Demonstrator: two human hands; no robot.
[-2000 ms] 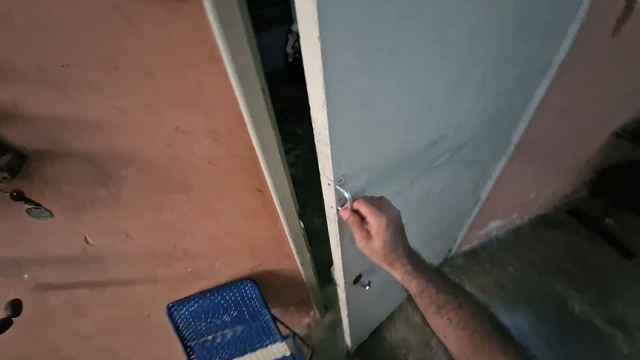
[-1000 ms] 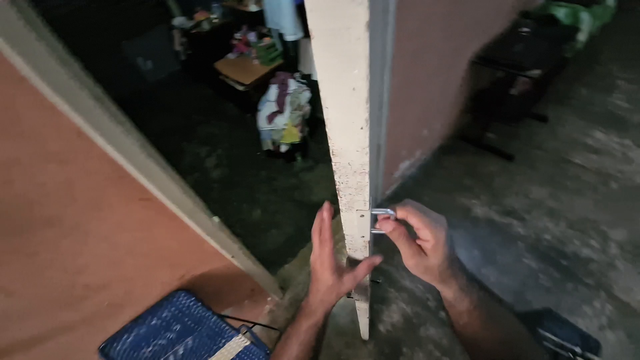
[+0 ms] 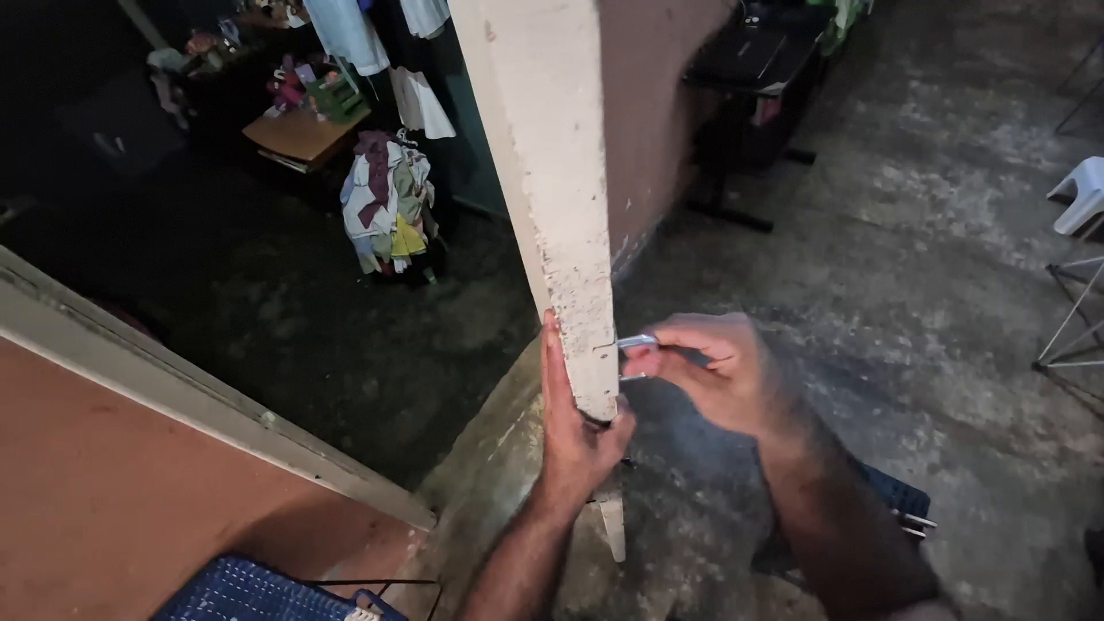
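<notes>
A door (image 3: pixel 573 216) stands edge-on in the middle of the head view, its cream paint chipped along the edge. My left hand (image 3: pixel 580 440) wraps around this edge, fingers flat on the left face and thumb on the right side. On the right face a metal pull handle (image 3: pixel 636 342) sticks out, and the fingertips of my right hand (image 3: pixel 720 366) are closed on it. The right hand is slightly blurred. Left of the door runs the cream door frame (image 3: pixel 216 431), set in an orange wall (image 3: pixel 112 483).
Through the doorway, a heap of clothes (image 3: pixel 392 203) stands by a small wooden table (image 3: pixel 306 138) under hanging clothes. A blue woven seat (image 3: pixel 250 595) is at the lower left. To the right are a black table (image 3: pixel 759 56) and a white plastic stool (image 3: pixel 1082 194).
The door has swung further open and now shows its edge. My left hand, out of view two seconds ago, has come onto the edge. My right hand remains at the handle.
</notes>
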